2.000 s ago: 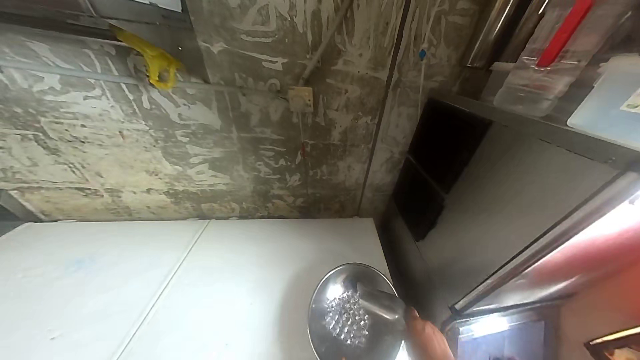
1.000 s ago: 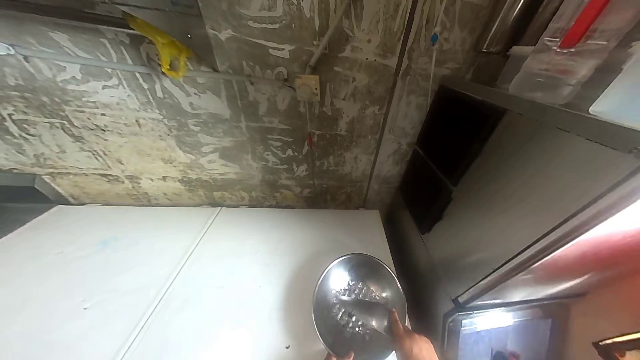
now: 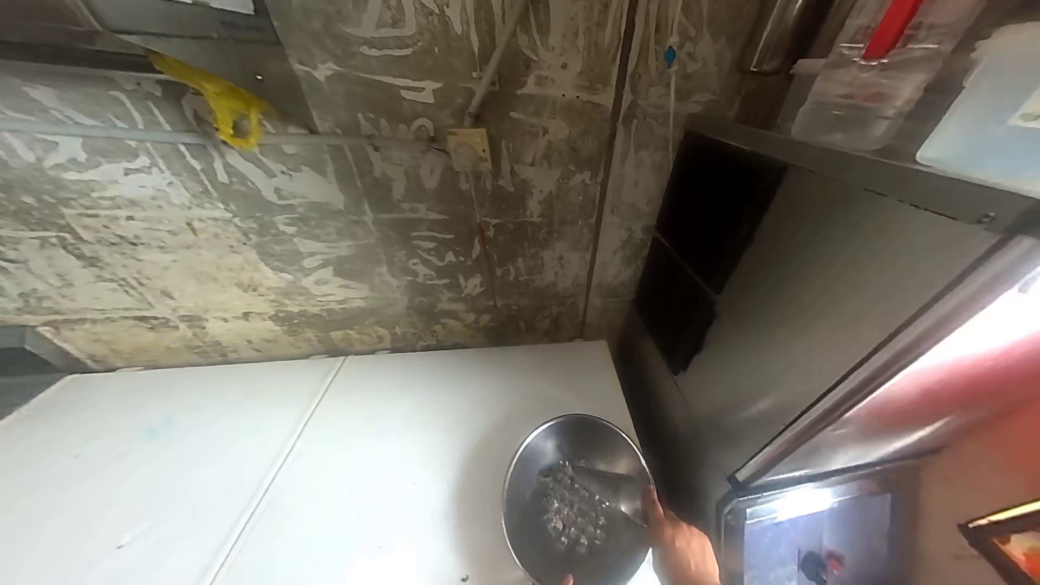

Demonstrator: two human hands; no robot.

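A round stainless steel bowl is at the lower middle, over the white panelled surface. Small clear lumps that look like ice lie inside it. A metal scoop or cup lies over the bowl's right part, its mouth toward the lumps. My right hand comes in from the lower right, and its fingers grip the scoop's outer end by the rim. Only a fingertip of my left hand shows, at the bowl's near rim; the rest is out of frame, so its grip is hidden.
A stained wall rises behind the white surface, with a socket box and a yellow plastic bag on a pipe. At right stands a large metal cabinet, with clear plastic containers on top.
A fingertip of my left hand shows at the bowl's near rim, where none was in view two seconds ago. Since one second ago the scoop has shifted slightly up and right in the bowl.
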